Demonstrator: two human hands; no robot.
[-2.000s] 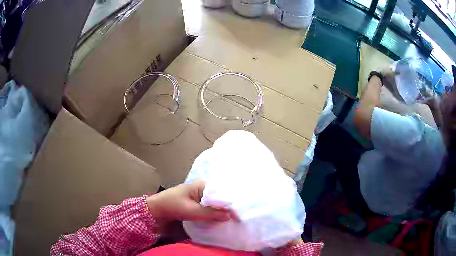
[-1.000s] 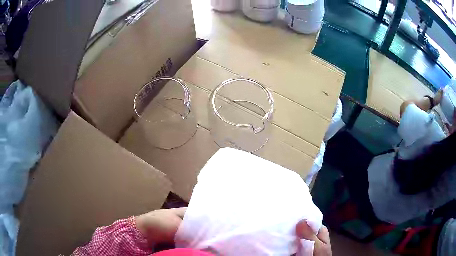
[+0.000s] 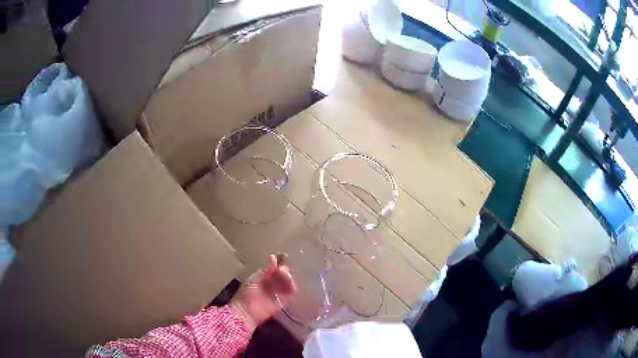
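Two clear cylinder containers stand on the cardboard-covered table; they show mostly as shiny rings, the left container (image 3: 253,155) and the right container (image 3: 359,189). A third clear container (image 3: 336,280) shows nearer to me, with faint, tilted outlines. My left hand (image 3: 269,288) is at its left side, fingers partly curled; whether it grips the container is unclear. White soft wrap (image 3: 364,341) is at the bottom edge, cut off by the frame. My right hand is not in view.
An open brown carton (image 3: 231,105) stands at left, its flap (image 3: 119,231) reaching toward me. White wrapped bundles (image 3: 56,133) are at far left. Several white tubs (image 3: 462,78) stand at the table's back. A person (image 3: 553,308) is at right, beside another bench with cardboard (image 3: 563,203).
The white wrap has moved down, mostly out of view, and a third clear container now shows. My left hand is off the wrap. My right hand has left view. The camera view has shifted.
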